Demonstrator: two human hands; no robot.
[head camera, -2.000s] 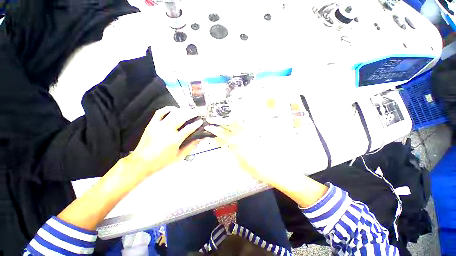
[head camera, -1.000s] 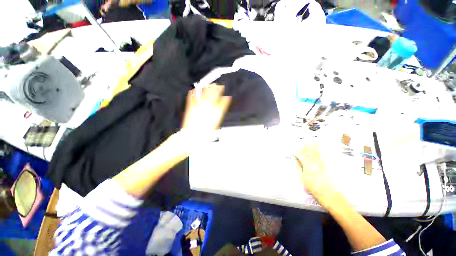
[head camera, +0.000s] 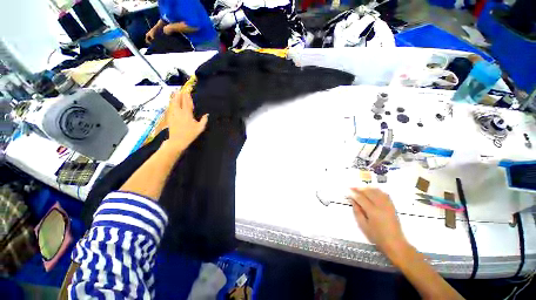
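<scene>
A large black garment (head camera: 205, 176) lies left of the sewing machine, spread over the table and hanging over its front edge. My left hand (head camera: 185, 122) lies on the garment's upper left part, fingers spread; whether it grips the cloth cannot be told. My right hand (head camera: 376, 217) rests on the white machine bed in front of the needle area, with no cloth in it. The white sewing machine (head camera: 411, 132) with a blue stripe (head camera: 405, 146) stands at the right. No black cloth shows at its presser foot (head camera: 376, 170).
Pink and teal snips (head camera: 439, 203) lie right of my right hand, near brown tabs (head camera: 449, 210). Black straps (head camera: 467, 228) cross the bed. A light blue cup-like object (head camera: 477, 82) stands behind. A neighbouring machine (head camera: 85, 124) is left. A person in blue (head camera: 187, 23) sits beyond. A blue crate (head camera: 242, 278) is below.
The view has swung left. The black garment has moved away from the needle area to the left. My left hand has moved left and away from me over it; my right hand stays on the bed.
</scene>
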